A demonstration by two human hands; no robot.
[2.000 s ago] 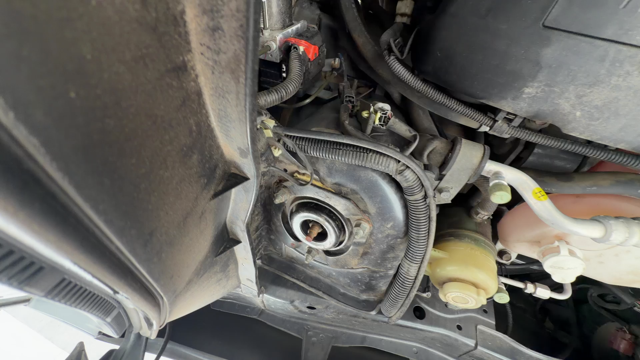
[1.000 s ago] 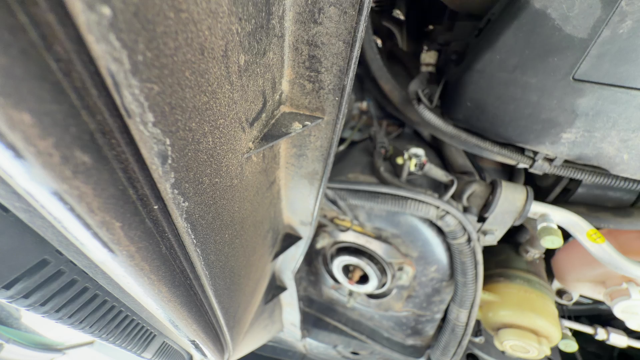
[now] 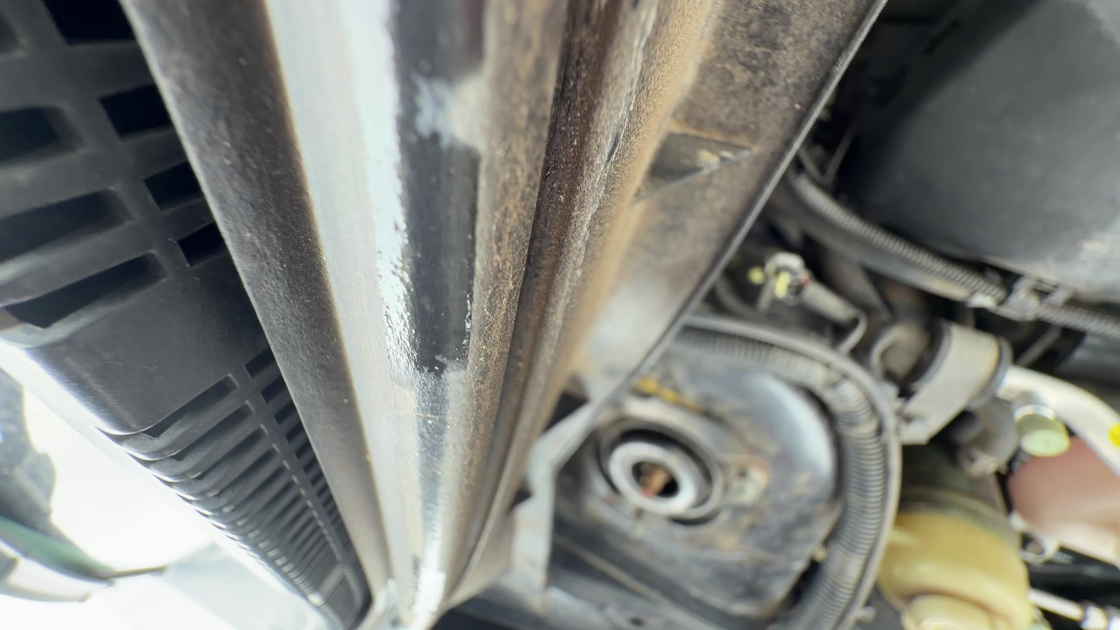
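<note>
Neither my left hand nor my right hand is in view. A vehicle's engine bay fills the head view. A long dusty metal and plastic panel (image 3: 516, 227) runs from top to bottom through the middle, close to the camera and partly blurred. To its right, the round metal strut mount (image 3: 656, 477) sits in the dark strut tower (image 3: 761, 525), with a brownish part in its centre. A black corrugated conduit (image 3: 862, 455) curves around the tower. An electrical connector (image 3: 781, 278) lies above it.
A slotted black plastic cowl grille (image 3: 192, 350) lies at the left. At the right are a yellowed plastic reservoir (image 3: 954, 560), a silver metal pipe (image 3: 1063, 394), a pinkish tank (image 3: 1067, 490) and a large dark plastic cover (image 3: 989, 149). A metal bracket (image 3: 954, 381) holds a pipe near the conduit.
The view has moved left and closer to the long panel, so more of the slotted grille shows at the left. No hand appears in any frame.
</note>
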